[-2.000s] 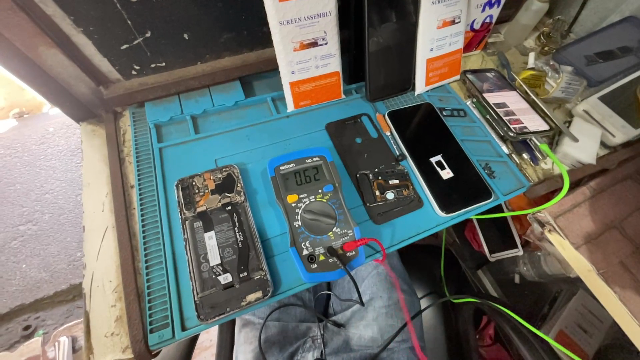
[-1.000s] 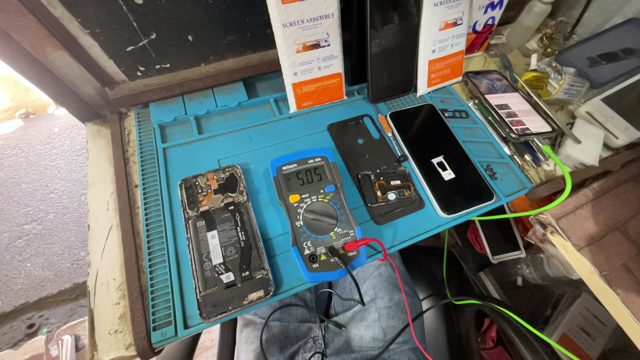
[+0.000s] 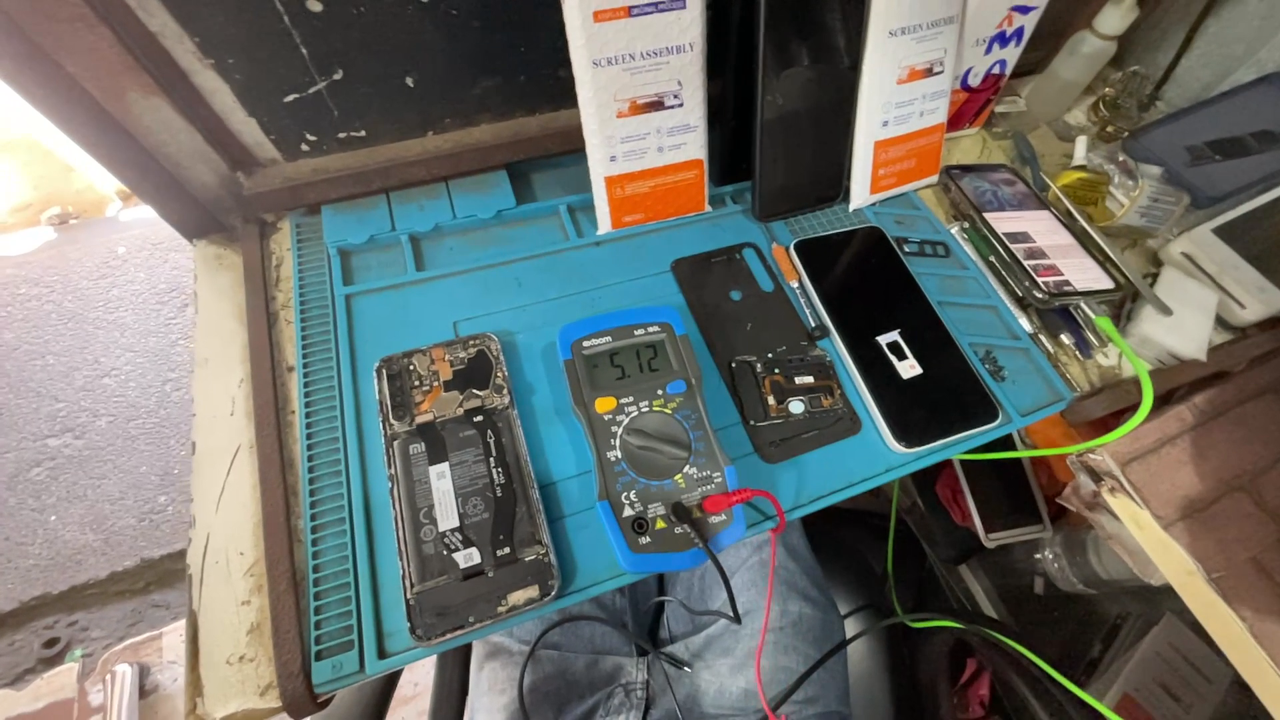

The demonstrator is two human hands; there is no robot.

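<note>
Neither of my hands is in view. A smartphone without its back cover, its battery showing, lies on the left of a blue silicone repair mat. Right of it, a blue and grey digital multimeter overhangs the mat's front edge slightly, its display reading about 5.12. A red test lead and a black test lead are plugged into it and run down over the jeans. Beyond lie a black phone back cover with an inner part on it, a precision screwdriver, and a white-edged phone bearing a SIM tray.
Two screen assembly boxes and a black phone stand at the mat's back. To the right lie a lit phone, a green cable and small clutter. Another phone sits below the mat's right edge.
The multimeter's display has gone from 0.62 through 5.05 to about 5.12. The red lead has shifted where it hangs below the meter. The lit phone's screen picture differs slightly.
</note>
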